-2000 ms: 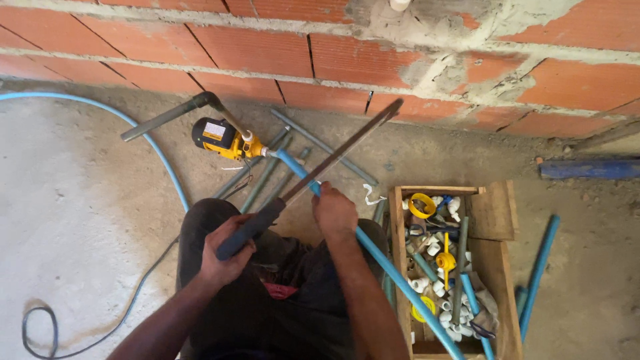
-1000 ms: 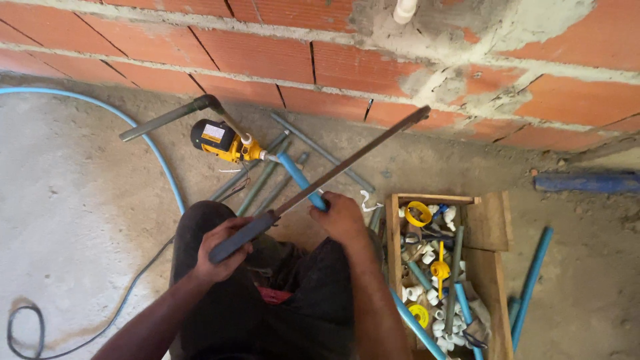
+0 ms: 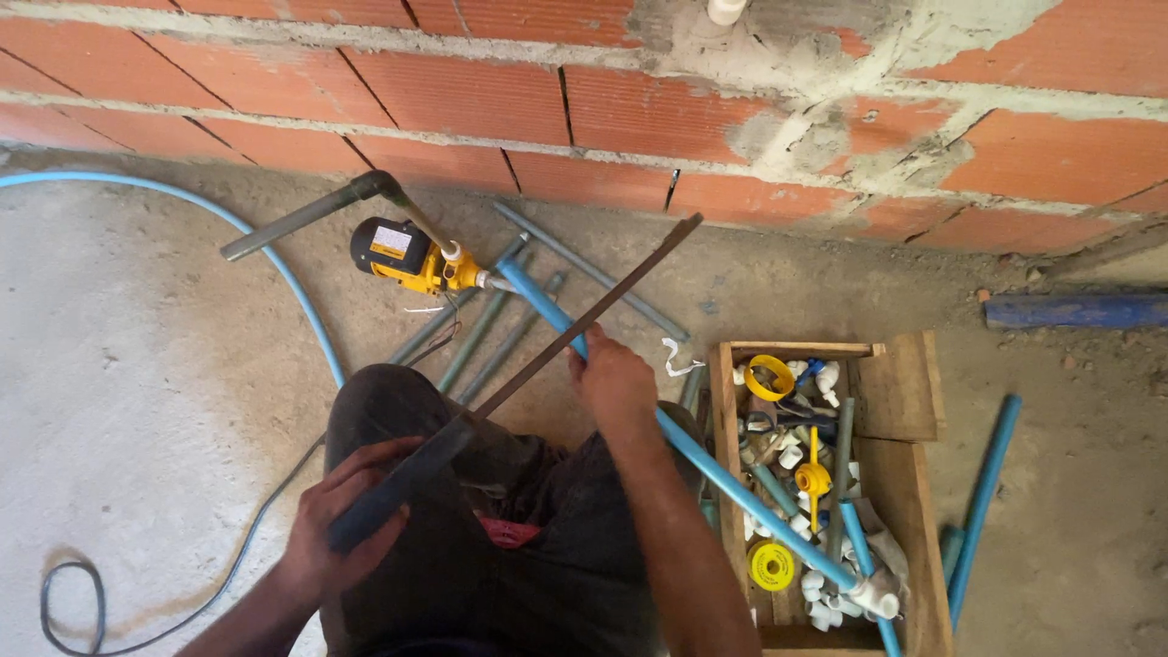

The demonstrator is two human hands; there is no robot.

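Note:
My left hand [image 3: 351,511] is closed around the dark blue handle of a long, narrow, flat-bladed hand tool [image 3: 584,319]; whether it is a saw or a file I cannot tell. Its blade slants up to the right and crosses over a light blue plastic pipe [image 3: 730,488]. Just below that crossing, my right hand [image 3: 620,383] grips the pipe. The pipe's upper end lies beside the outlet of a yellow and black water pump [image 3: 411,258]; whether they touch is unclear. At the lower end, a white elbow fitting [image 3: 876,595] lies over the wooden box.
The wooden box [image 3: 926,538] holds white fittings, pipe pieces, a yellow tape ring [image 3: 768,378] and a yellow roll [image 3: 771,566]. Grey pipes [image 3: 593,269] lie before the hollow-brick wall [image 3: 456,96]. A blue hose [image 3: 306,292] and dark cable [image 3: 246,538] cross the left floor.
Since one second ago, my left hand has drawn the tool down and to the left. The blade tip was farther right then. My right hand has stayed on the pipe.

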